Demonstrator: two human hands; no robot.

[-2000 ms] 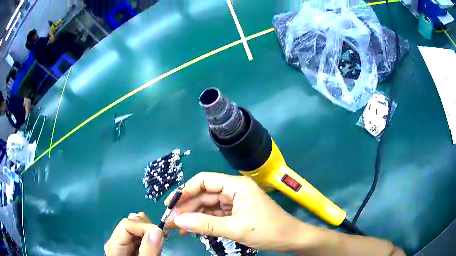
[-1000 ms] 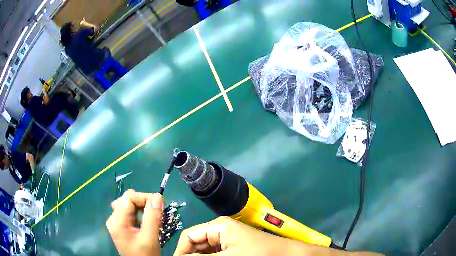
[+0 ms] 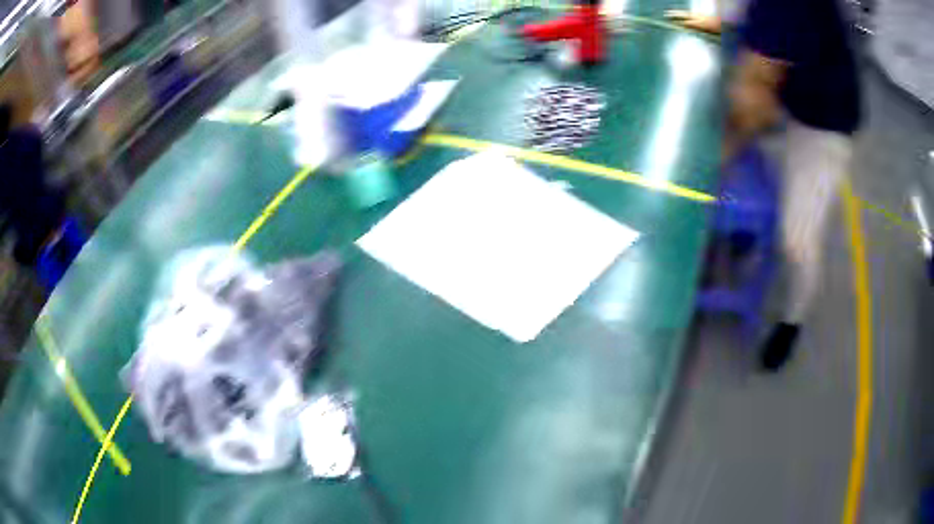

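No hand of mine shows in the current view, which is blurred. Nearest in front of me on the green table (image 3: pixel 440 409) is a large crumpled clear plastic bag (image 3: pixel 220 358) over a greyish bag, at the lower left. A small clear bag with white contents (image 3: pixel 330 438) touches its right side. A large white paper sheet (image 3: pixel 502 246) lies flat to the right of and beyond the bags. The yellow heat gun and the black leads are out of the picture.
A teal cylinder (image 3: pixel 371 184) and a blue box (image 3: pixel 384 121) stand beyond the sheet. A red heat gun (image 3: pixel 571 36) and a black-and-white pile (image 3: pixel 563 115) lie further back. A person in dark top (image 3: pixel 804 61) is on a blue stool (image 3: pixel 746 241) beyond the table's right edge.
The view has swung right. Both my hands, the lead and the yellow heat gun have left the picture. The bags now show at lower left, and the red heat gun and right-hand person have appeared.
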